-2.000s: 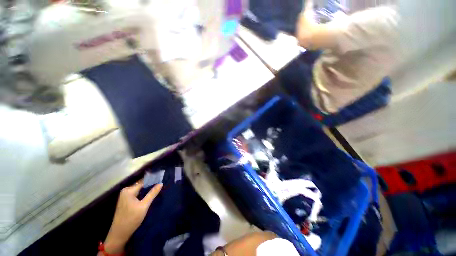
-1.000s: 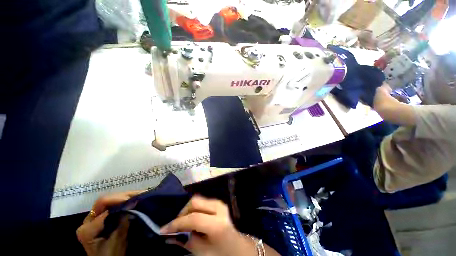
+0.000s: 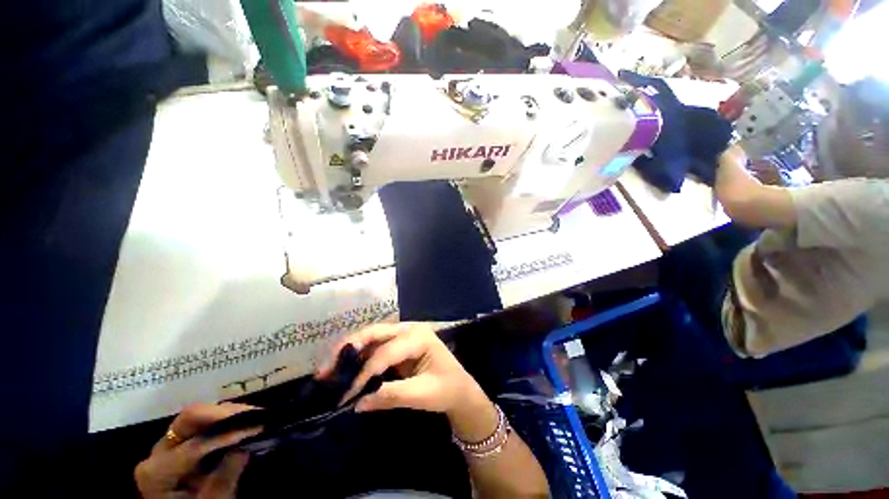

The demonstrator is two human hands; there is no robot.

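Note:
A dark navy garment piece [image 3: 297, 414] is bunched between my two hands at the table's near edge, low in the view. My left hand [image 3: 195, 453], with a ring, grips its left end. My right hand [image 3: 419, 375], with bracelets at the wrist, pinches its right end between thumb and fingers. Lower parts of the cloth merge with the dark area below. The white HIKARI sewing head [image 3: 439, 136] stands beyond my hands. A small navy panel [image 3: 439, 253] lies flat under its arm, right of the needle area.
A large navy bundle [image 3: 58, 214] drapes over the table's left side. A blue plastic crate [image 3: 575, 429] with navy cloth and white strips [image 3: 624, 468] is at lower right. A person's arm [image 3: 760, 200] reaches over navy cloth at right. A green post [image 3: 275, 44] rises above the sewing head.
The view has swung back from the crate to the machine. Both hands now hold the cloth; my right hand has moved slightly up, and the pale edge strip seen a second ago is mostly folded away.

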